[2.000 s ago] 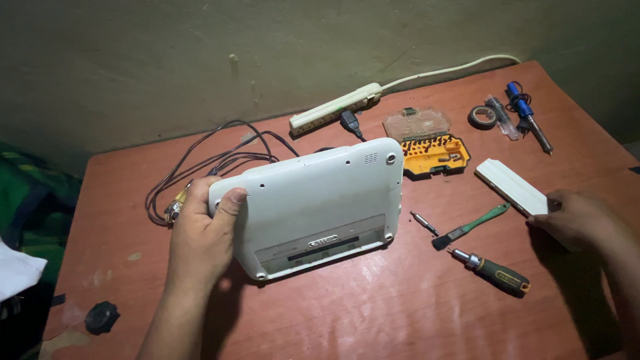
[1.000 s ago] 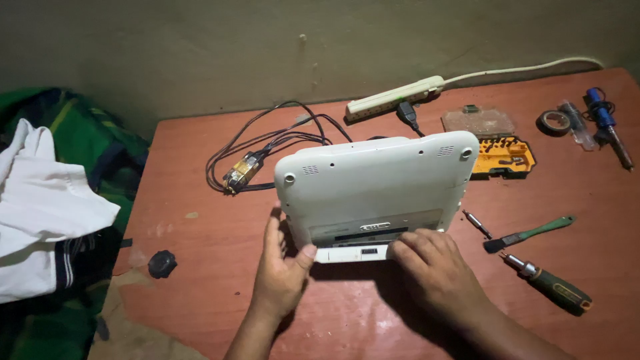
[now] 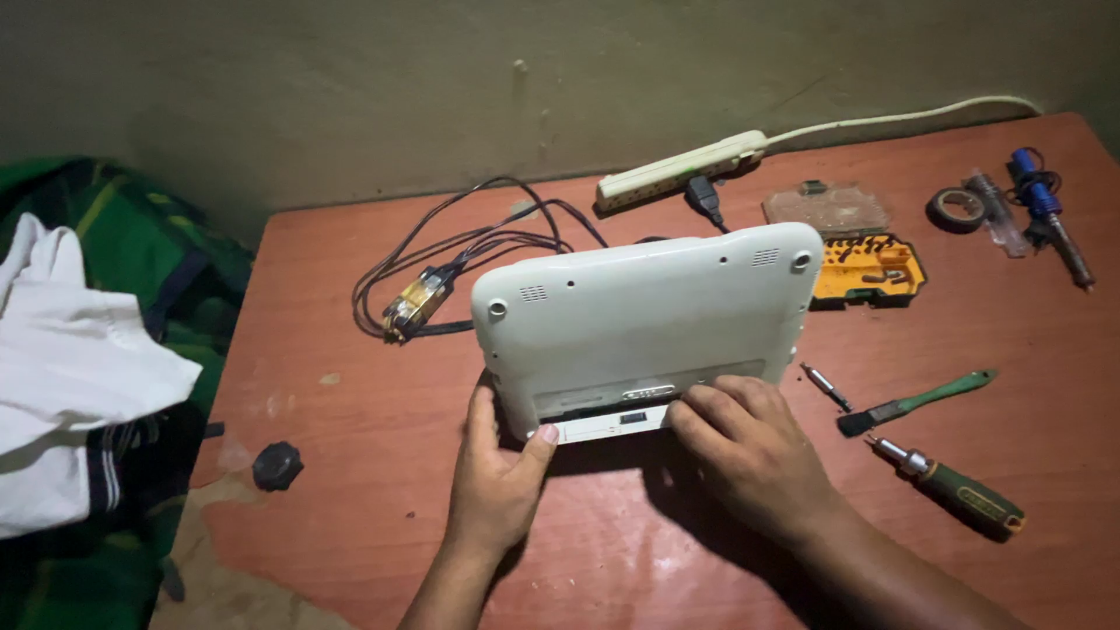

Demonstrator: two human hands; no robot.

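A white laptop (image 3: 647,315) stands tilted on the table, its underside facing me. My left hand (image 3: 503,477) grips its lower left corner, thumb on the near edge. A white battery pack (image 3: 612,423) lies along the slot at the laptop's lower edge. The fingers of my right hand (image 3: 744,446) press on the pack's right end, hiding that end. Right of the laptop are a small screwdriver bit (image 3: 825,387), a green-handled brush (image 3: 914,402) and a ratchet screwdriver (image 3: 949,490).
Behind the laptop lie a power strip (image 3: 678,171), a black plug (image 3: 703,201) and coiled cables with a taped adapter (image 3: 420,302). An orange bit case (image 3: 871,271), black tape (image 3: 956,210) and a soldering iron (image 3: 1050,214) are at right. A black knob (image 3: 277,465) sits at left.
My right hand has brought the white battery pack from the table's right side to the laptop's lower edge. My left hand has shifted down to the laptop's lower left corner.
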